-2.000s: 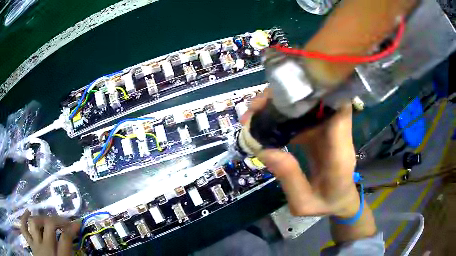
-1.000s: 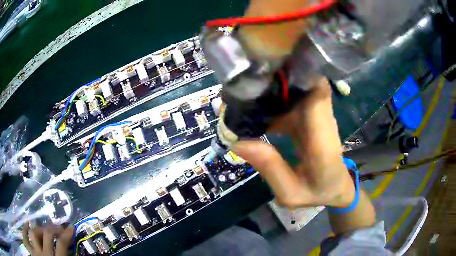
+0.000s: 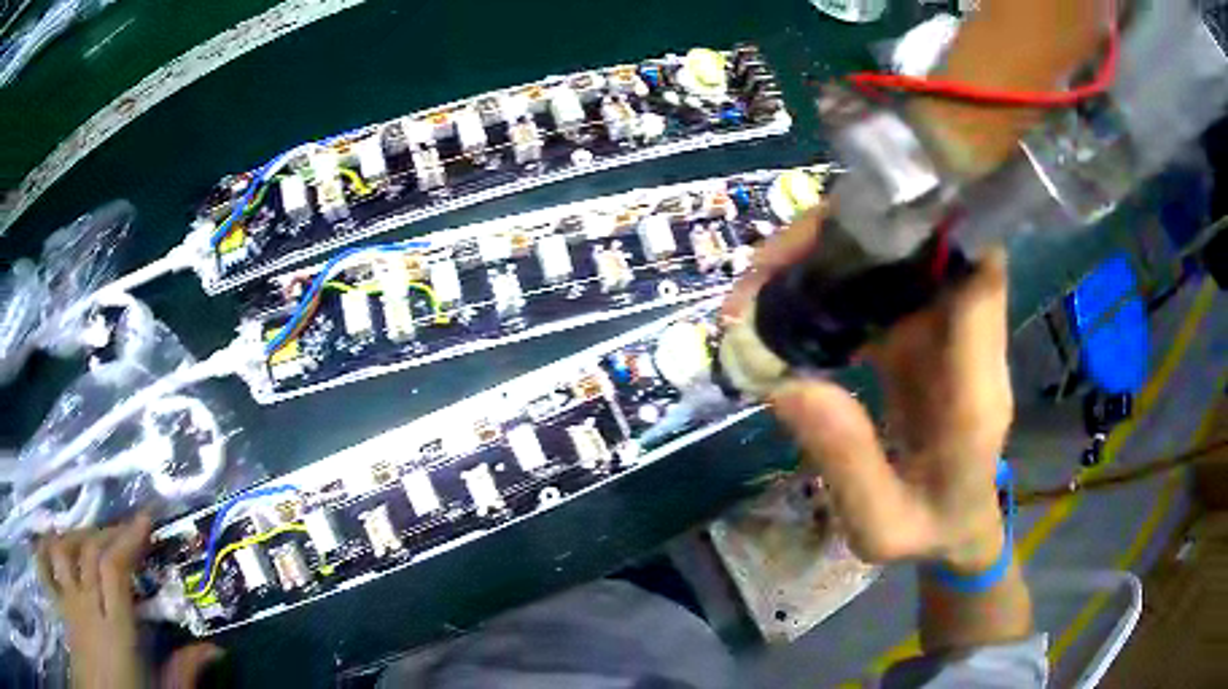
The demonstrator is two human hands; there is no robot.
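Note:
My right hand (image 3: 889, 417) grips the black handle of a suspended glue gun or dispenser (image 3: 822, 316), with its cream band and tip pointing down-left. The tip is over the right end of the nearest open power strip (image 3: 525, 471), beside a yellow-topped lump (image 3: 684, 353); whether it touches is unclear. My left hand (image 3: 97, 586) is at the cable end of this strip, at the lower left edge; its fingers are partly hidden and what it holds is unclear. Two more open strips, a middle one (image 3: 505, 289) and a far one (image 3: 471, 141), lie behind.
White cords (image 3: 182, 438) in clear plastic bags lie at the left. A pale conveyor edge (image 3: 135, 94) curves across the upper left. A metal plate (image 3: 788, 559) sits below my right hand. A blue object (image 3: 1111, 323) is at the right, above a yellow-lined floor.
My right hand and the tool have shifted right, to the right end of the nearest strip, uncovering the yellow-topped ends of the strips. My left hand appears higher, by the cable end.

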